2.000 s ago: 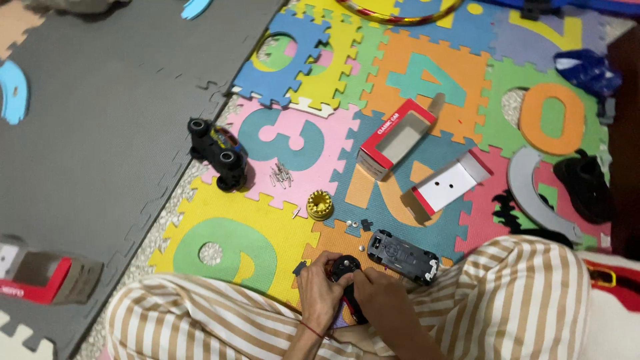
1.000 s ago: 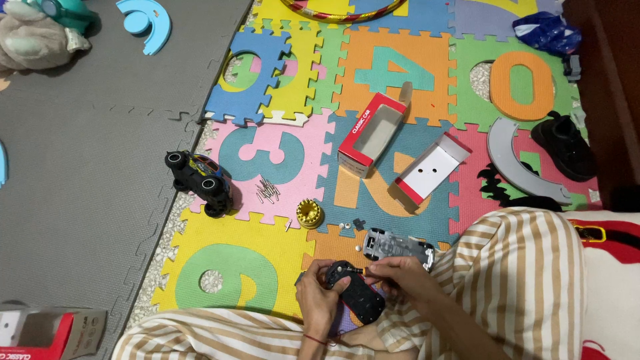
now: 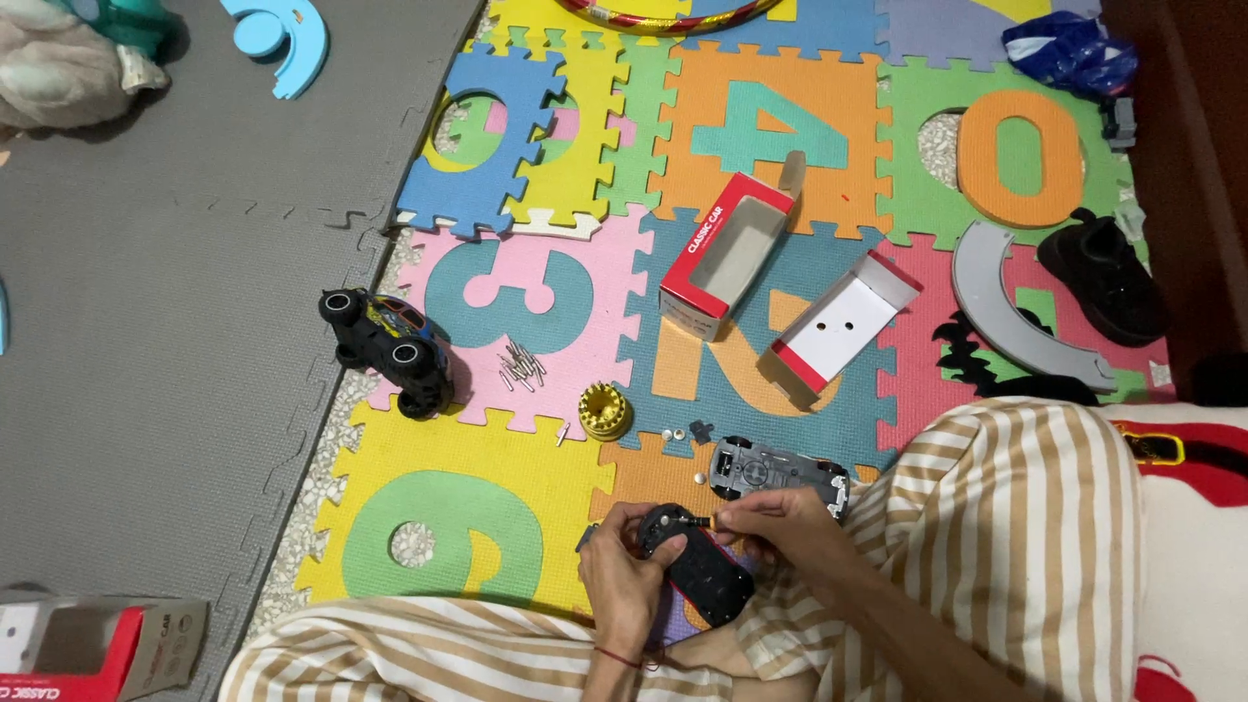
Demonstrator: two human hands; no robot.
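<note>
Low in the head view, my left hand [image 3: 624, 575] grips a black toy car base [image 3: 707, 580] by its upper left end. My right hand [image 3: 785, 522] holds a small screwdriver [image 3: 700, 523], its tip at that same end of the base. Just above my right hand lies a grey toy car chassis [image 3: 775, 473]. Small round pieces [image 3: 673, 434] and a dark plastic part [image 3: 702, 431] are beside it. Farther left stands a yellow ring-shaped bit holder [image 3: 604, 410], with loose metal screwdriver bits [image 3: 524, 364] on the pink mat.
A toy car with big black wheels [image 3: 390, 351] lies on its side at left. Two red and white boxes [image 3: 726, 253] [image 3: 843, 322] rest on the foam number mats; another box [image 3: 102, 648] is at lower left. A grey curved track [image 3: 1014, 312] and black shoe [image 3: 1107, 278] are at right.
The black base now shows its broad flat side, where my hands mostly covered it two seconds ago. The screwdriver has come into plain sight. The view has shifted.
</note>
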